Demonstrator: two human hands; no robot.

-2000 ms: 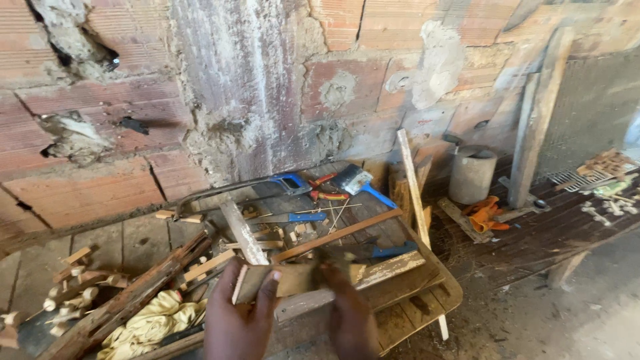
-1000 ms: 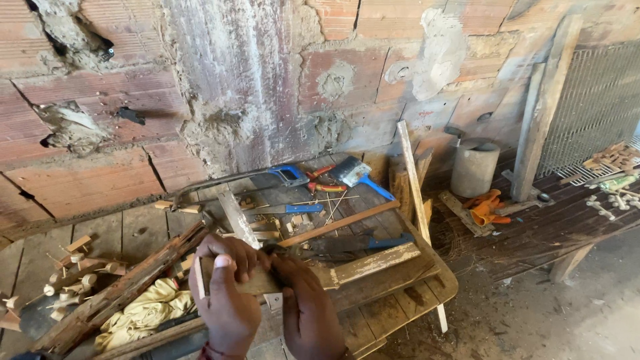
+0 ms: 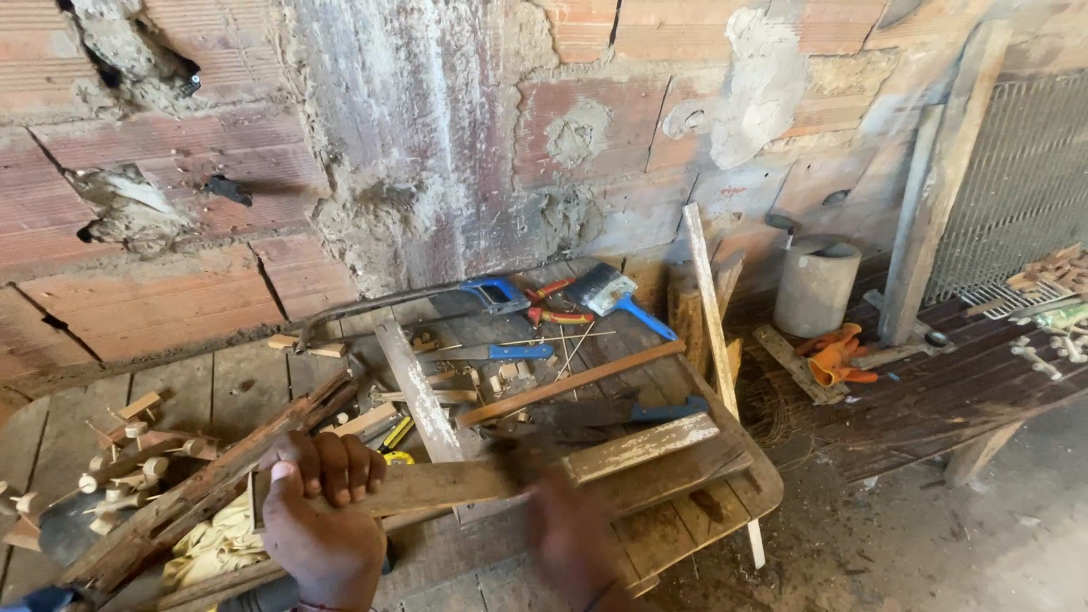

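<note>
My left hand [image 3: 327, 518] grips the near end of a flat wooden board [image 3: 442, 484], its fingers over the top face. Blurred by motion, my right hand [image 3: 569, 535] is at the board's right part; a dark shape lies at its fingertips, and whether it holds this cannot be told. A white-flecked wooden strip [image 3: 642, 448] lies just to the right. Behind the board, a paint-worn slat [image 3: 418, 391] and a brown strip [image 3: 569, 382] lie on the slatted wooden table [image 3: 714, 527]. A yellow tape measure or cutter [image 3: 397, 435] is partly hidden behind the board.
A blue-handled hacksaw [image 3: 497, 295], red-and-yellow pliers [image 3: 561, 316], a paintbrush [image 3: 620, 297], a blue-handled knife [image 3: 518, 351] and a blue-handled tool [image 3: 671, 409] lie towards the brick wall. Rough timber [image 3: 204, 476] and small wooden pieces [image 3: 127, 476] are at left; orange gloves [image 3: 835, 355] at right.
The board now extends farther to the right of my left hand, which is on its left part. My right hand has moved away from my left hand, to the right.
</note>
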